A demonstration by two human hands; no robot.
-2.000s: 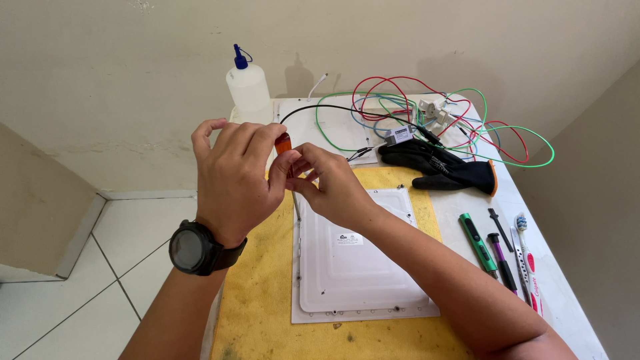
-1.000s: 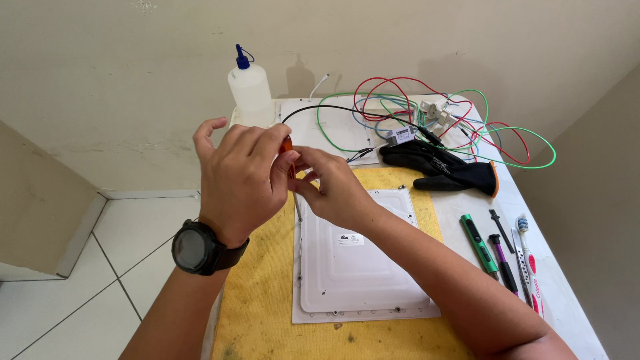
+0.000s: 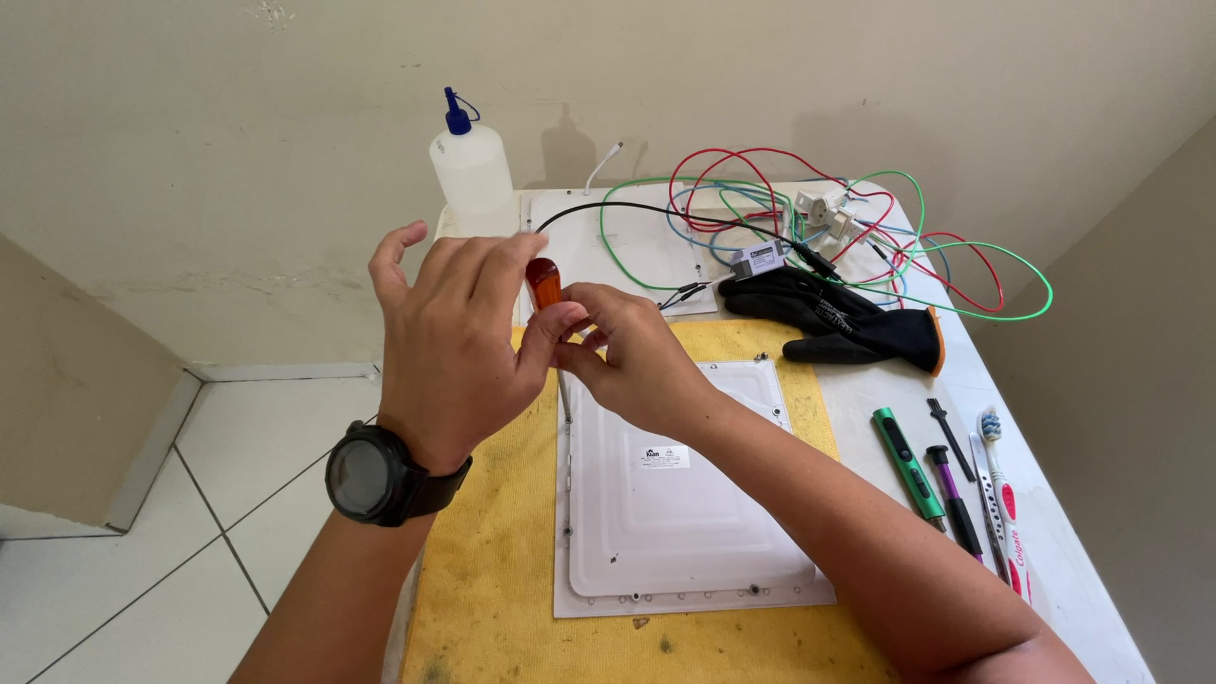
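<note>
My left hand, a black watch at its wrist, has its thumb and fingers around the orange handle of a screwdriver. The fingers of my right hand are closed about the lower handle, just beside the left thumb. From there the metal shaft points down to the left edge of a white square panel, where its tip is close to an edge screw. The panel lies on a yellow cloth and bears a printed label. Screws show along its rim.
At the back are a squeeze bottle, another white panel, tangled wires, a small driver box and a black glove. To the right lie a green pen-shaped tool, a purple-and-black screwdriver, tweezers, a small black brush and a toothbrush.
</note>
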